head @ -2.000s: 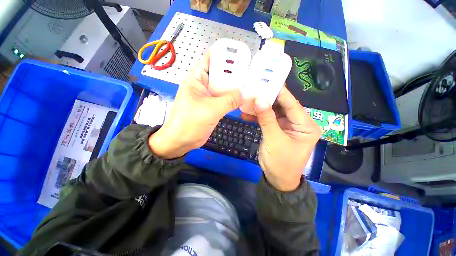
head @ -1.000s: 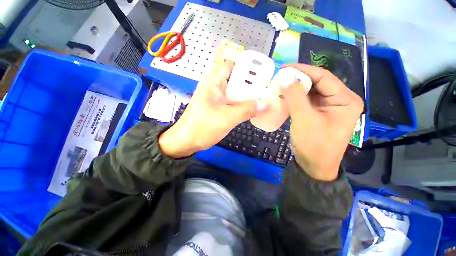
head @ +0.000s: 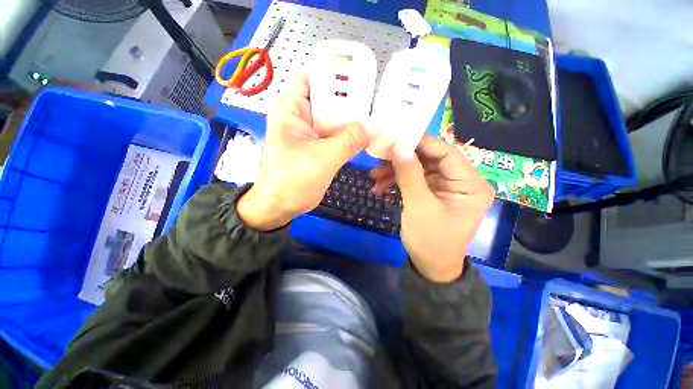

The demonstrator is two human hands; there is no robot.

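My left hand holds a white cover plate upright by its lower end, thumb on the face. My right hand holds a second white cover plate by its lower end, tilted to the right. Both plates are rounded oblongs with small slots near the upper end. Their lower ends are close together at my thumbs; whether they touch I cannot tell. The fingers behind the plates are partly hidden.
Behind are the perforated plate, orange-red scissors and mouse pad on printed booklets. The keyboard lies below my hands. A blue tote is left; a parts bin is lower right.
My right hand has moved left and turned its plate from flat and mostly covered to raised, slots visible. My left hand has shifted slightly left and up in view with its plate.
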